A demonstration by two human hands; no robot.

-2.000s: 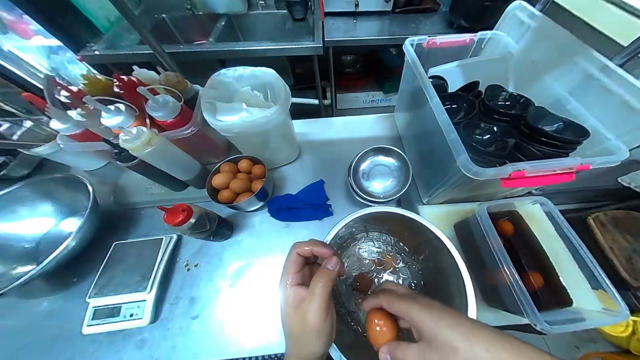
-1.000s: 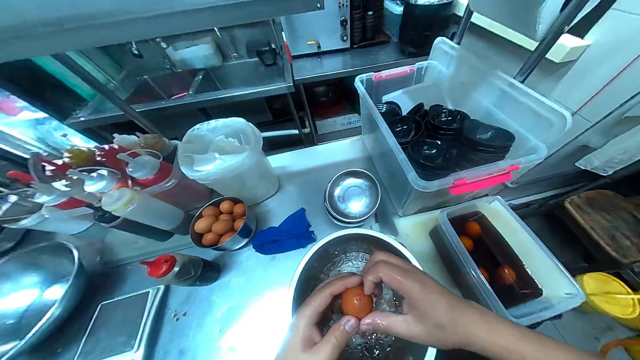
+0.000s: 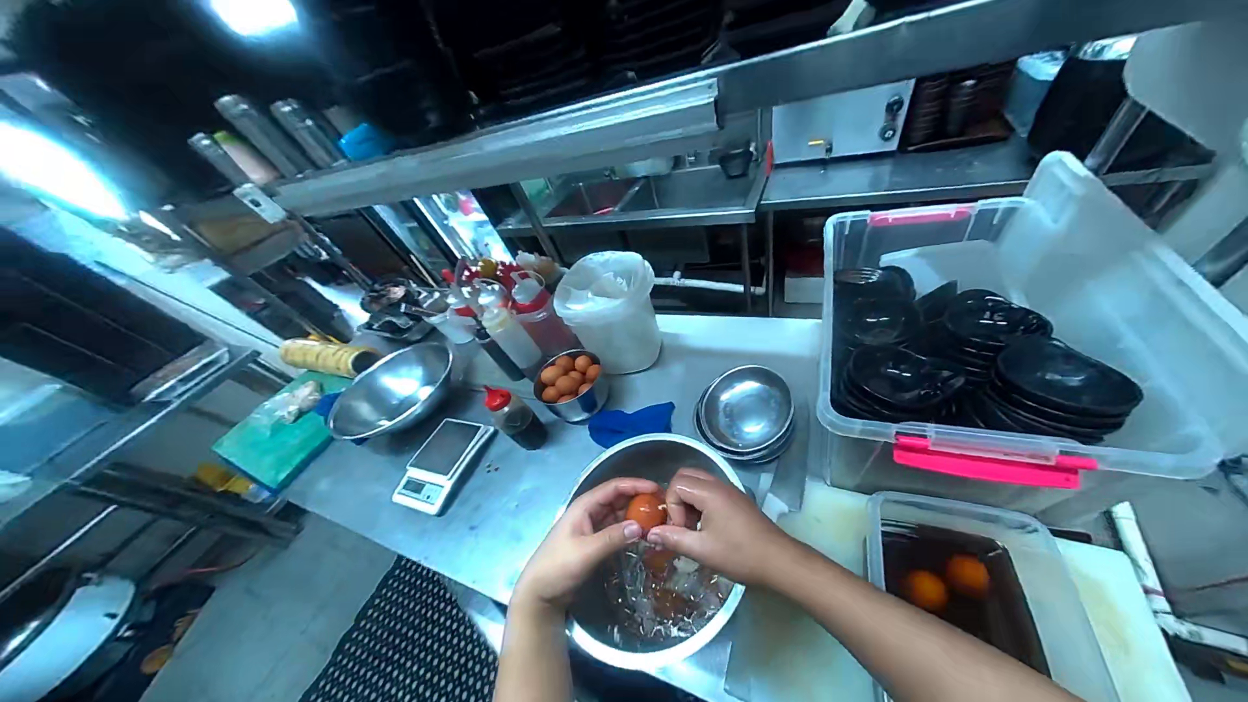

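Observation:
Between the fingers of my left hand (image 3: 595, 536) and my right hand (image 3: 717, 526) is a brown egg (image 3: 646, 511), held over a large steel bowl (image 3: 717, 639). My fingertips meet around its front and sides. Water and bits of eggshell (image 3: 687, 565) lie in the bowl, with other brown eggs partly hidden there. At the right, a clear plastic container (image 3: 1058, 585) holds dark liquid with orange-brown eggs (image 3: 967, 575) in it. More brown eggs (image 3: 568, 378) fill a small steel bowl behind the large one.
Stacked steel bowls (image 3: 747, 409) and a blue cloth (image 3: 631, 424) lie beyond the large bowl. A clear bin (image 3: 975, 463) of black bowls stands right. Leftward are a red-capped bottle (image 3: 515, 417), a digital scale (image 3: 444, 466) and a wide steel bowl (image 3: 393, 390). A steel shelf (image 3: 546, 141) crosses above.
Two seconds ago my right hand alone held an egg low in the bowl; now both hands hold an egg. The view has tilted up and widened to the left.

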